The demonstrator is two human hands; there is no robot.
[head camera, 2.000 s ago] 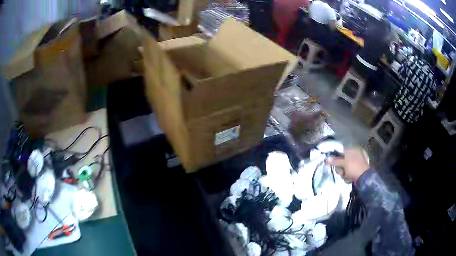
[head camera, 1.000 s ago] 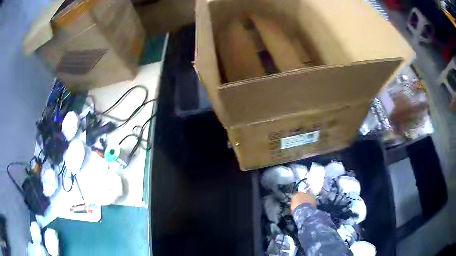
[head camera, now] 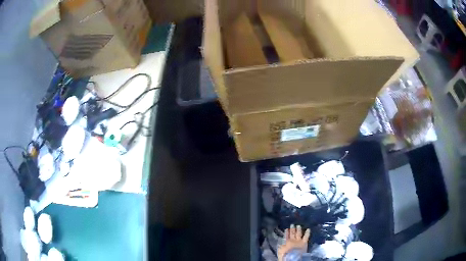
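Note:
White plastic housings [head camera: 348, 186] with black cables [head camera: 319, 216] lie heaped in a black plastic bin [head camera: 375, 173] at the lower right. The housings are bright and overexposed. My right hand [head camera: 294, 242] is bare, below a grey patterned sleeve. It lies over the left part of the heap with its fingers spread and holds nothing visible. The frames do not show clearly if it presses on the cables. My left hand is not in view.
A large open cardboard carton [head camera: 301, 94] stands behind the bin. At left, a green bench [head camera: 120, 224] bears more white housings [head camera: 74, 140], loose cables and a smaller carton [head camera: 92, 41]. A dark gap runs between bench and bin. White stools show at far right.
The view has swung right and down over the bin. My right hand has moved from among the housings towards the bin's near side, its fingers now spread. Housings near the carton lie differently.

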